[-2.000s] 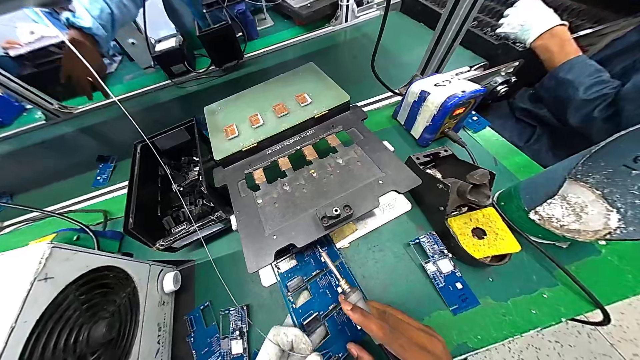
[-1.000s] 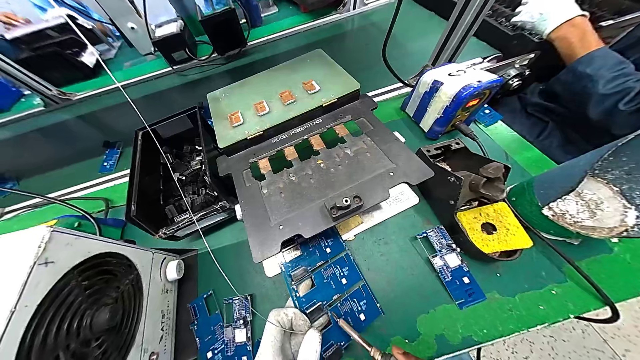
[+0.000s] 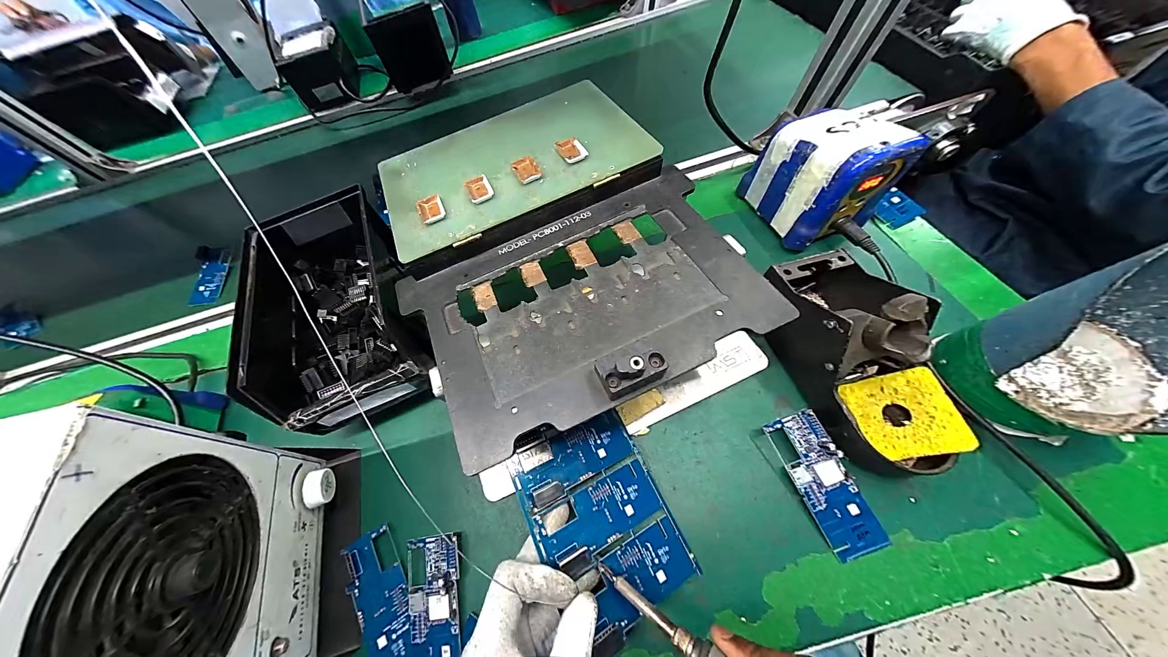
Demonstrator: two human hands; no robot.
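My left hand (image 3: 538, 607), in a white glove, grips the left edge of a blue circuit board panel (image 3: 630, 511), with a finger under it and thin solder wire (image 3: 383, 443) at its fingertips. Bare and mostly cut off at the bottom edge, my right hand (image 3: 744, 644) holds a soldering iron (image 3: 650, 610). The iron's tip touches or nearly touches the board beside a black connector (image 3: 577, 561). The panel's upper end lies by the front edge of a black fixture plate (image 3: 584, 310), whose green lid (image 3: 520, 164) is raised.
A black bin (image 3: 319, 319) of connectors stands left, above a fan unit (image 3: 173, 538). Loose blue boards (image 3: 826, 484) lie on both sides. Right are an iron stand with yellow sponge (image 3: 906, 415), a blue soldering station (image 3: 826, 173) and a metal-topped green cylinder (image 3: 1077, 374). Another person's gloved hand (image 3: 1013, 27) is beyond.
The iron's tip has moved from the panel's upper part, two seconds ago, down to a connector nearer my left hand. My right hand has shifted toward the bottom edge.
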